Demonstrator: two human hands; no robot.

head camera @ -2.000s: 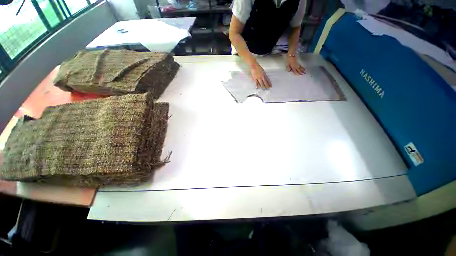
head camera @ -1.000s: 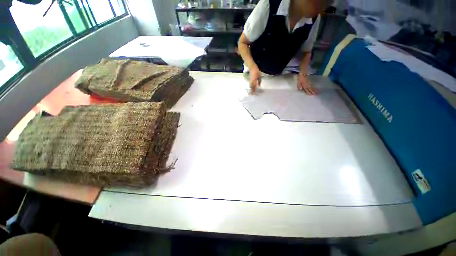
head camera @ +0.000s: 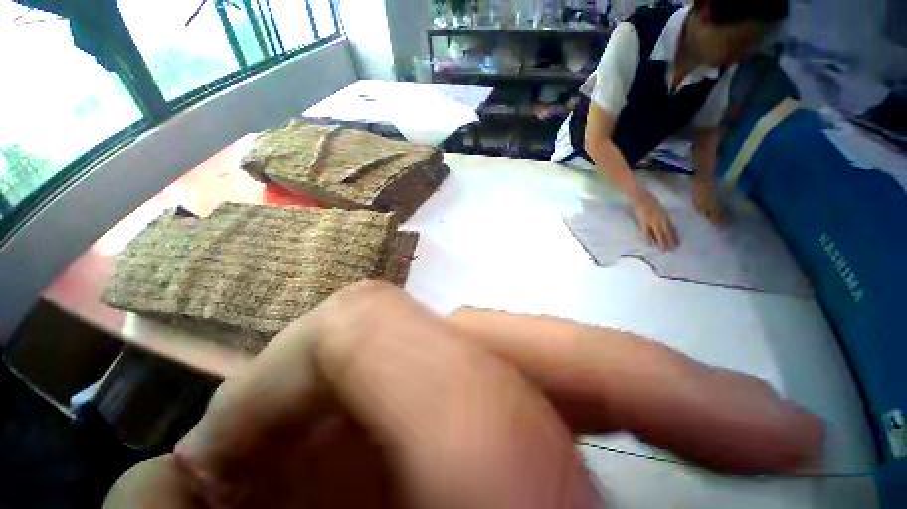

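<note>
My two arms cross large and blurred over the near part of the table. One blurred limb (head camera: 656, 388) reaches right; another (head camera: 428, 388) bends in front of the near tweed stack. I cannot make out my left or right hand or fingers, nor anything held. The near stack of brown tweed panels (head camera: 259, 260) lies at the left, its front right corner hidden. A second tweed stack (head camera: 343, 164) lies behind it. A flat panel covered with pale grey interlining (head camera: 711, 244) lies at the far right, its curved notch towards me.
A co-worker (head camera: 646, 99) leans over the panel with both hands on or near it. The blue HASHIMA press (head camera: 820, 219) borders the white table (head camera: 507, 224) at the right. A red-orange board (head camera: 104, 263) lies under the stacks. A back table (head camera: 398, 99), shelves and windows stand beyond.
My arms have come into view across the foreground. The view has turned left, so the stacks and panel appear further right. The co-worker bends lower, and one hand rests further along the panel.
</note>
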